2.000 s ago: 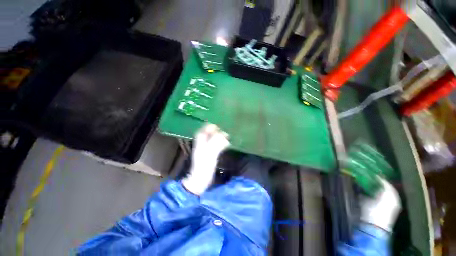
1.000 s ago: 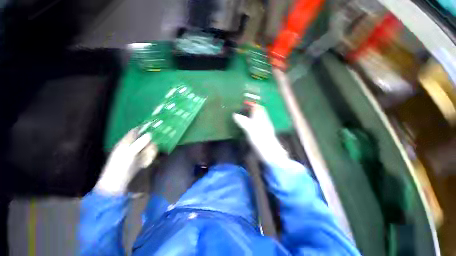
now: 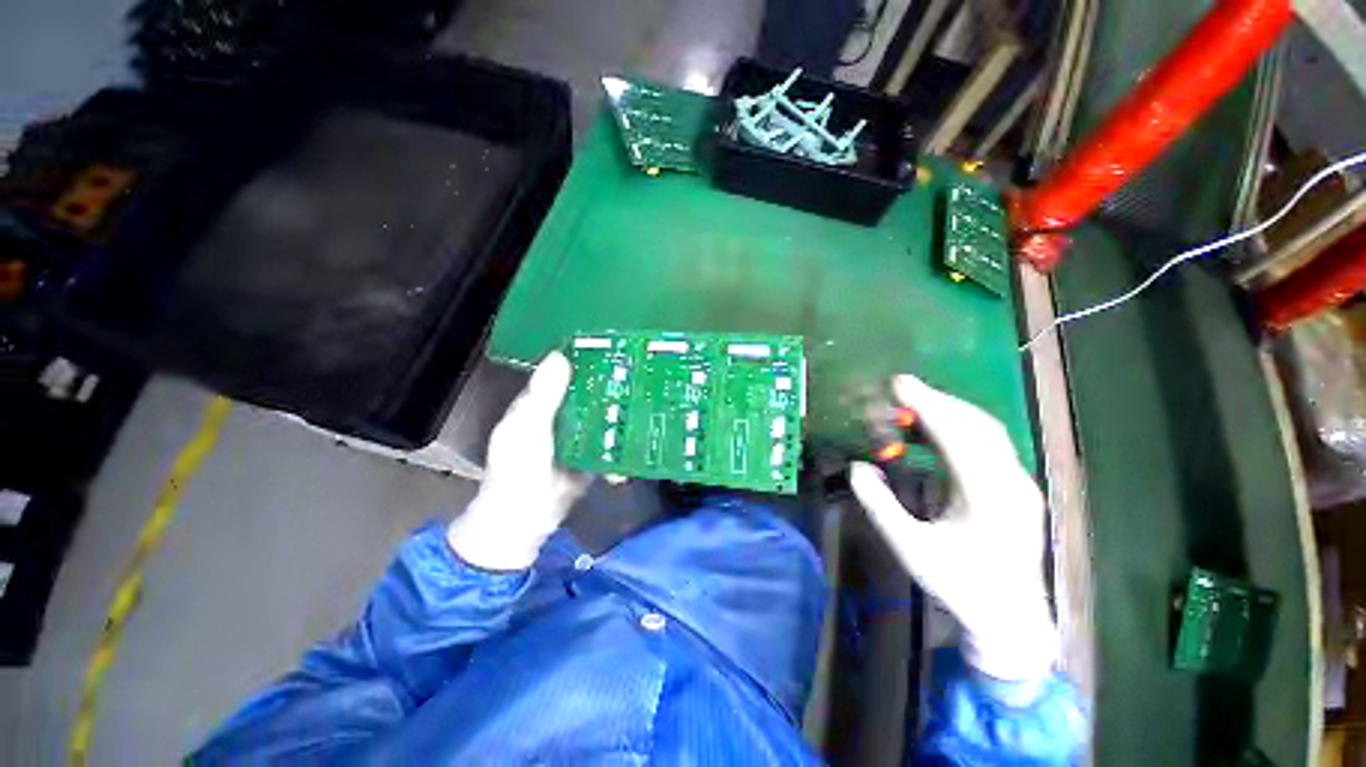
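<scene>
My left hand, in a white glove, holds a green circuit board by its left edge, above the front edge of the green mat. The board shows several repeated sections with white print and small pale parts. My right hand, also gloved, is right of the board and does not touch it. Its thumb and fingers are around blurred cutters with orange near the pivot. The cutter jaws are too blurred to tell.
A small black box with pale blue-green strips stands at the mat's far edge, between two other boards. A large black tote is at left. A conveyor at right carries another board. Red-wrapped posts stand behind.
My left hand has raised the board and turned it from slanted to nearly level, facing me. My right hand, with the cutters, shows lower and further right. The view has shifted.
</scene>
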